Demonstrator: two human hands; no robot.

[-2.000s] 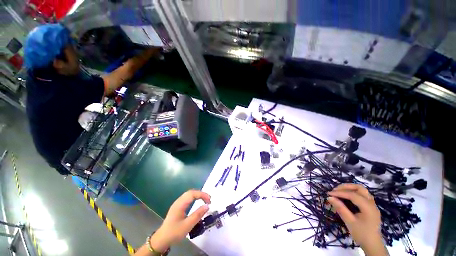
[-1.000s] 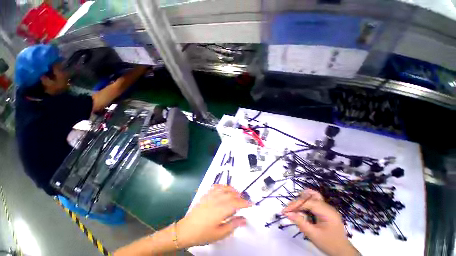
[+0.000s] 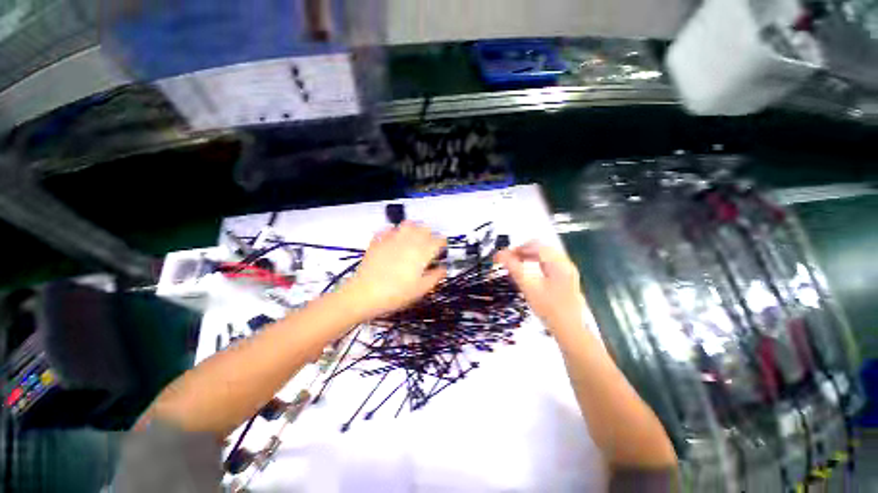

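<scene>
A large tangled pile of black cable ties [image 3: 433, 332] lies on the white board [image 3: 481, 424]. My left hand [image 3: 400, 270] is over the harness at the pile's upper edge, fingers bent; what its fingers hold is hidden or blurred. My right hand [image 3: 544, 279] is at the board's right side, its fingertips close to a black connector [image 3: 502, 242] at the harness end; I cannot tell whether it grips it. Another black connector [image 3: 395, 214] stands above my left hand. Red wire leads [image 3: 255, 273] lie beside the white block [image 3: 183, 274] at upper left.
Bundles in shiny clear plastic [image 3: 712, 308] lie right of the board. A blue parts tray [image 3: 460, 164] sits behind it. A white bin [image 3: 736, 58] hangs upper right. A dark grey box with coloured buttons [image 3: 87, 337] is at left. Fixture blocks [image 3: 252, 460] show at lower left.
The view has swung right, bringing in the plastic bundles and white bin; the other person is out of view. Both hands have moved from the lower board to the harness's far right part.
</scene>
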